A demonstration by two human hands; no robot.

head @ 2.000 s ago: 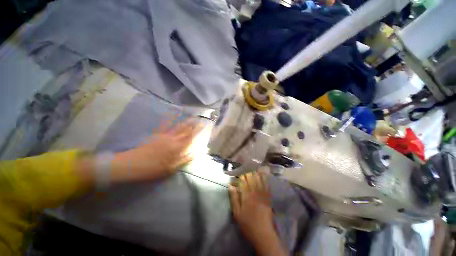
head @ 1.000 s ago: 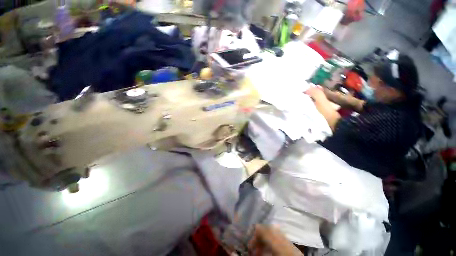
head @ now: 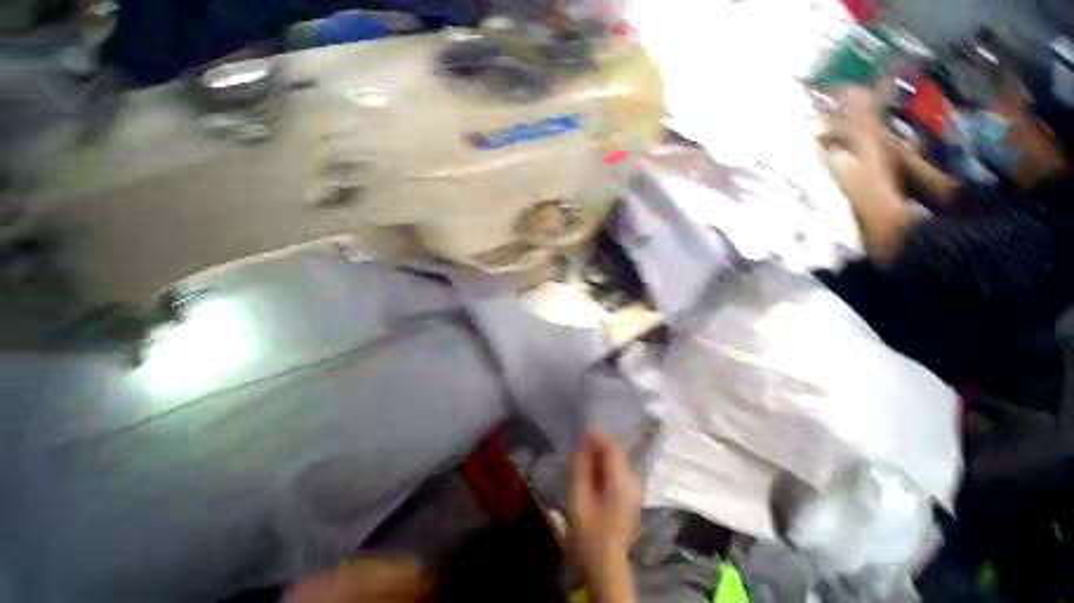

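Note:
A grey cloth panel lies over the machine bed, with a thin dark line running across it to the bright lamp glow at the needle area. The cream-white sewing machine stands behind it. My right hand is blurred at lower centre, fingers upward against grey cloth at the panel's right; whether it grips the cloth is unclear. A blurred patch of skin at the bottom edge, probably my left hand, is cut off, and its fingers cannot be made out.
White and pale grey cloth is heaped on the right. Another person in dark clothing is beyond it, arms at bright white cloth. A red item shows below the panel's edge. A dark blue heap lies behind the machine.
The view has swung right and down since the first frame. My right hand has moved off the needle area to the right side. My left hand has left the cloth beside the needle.

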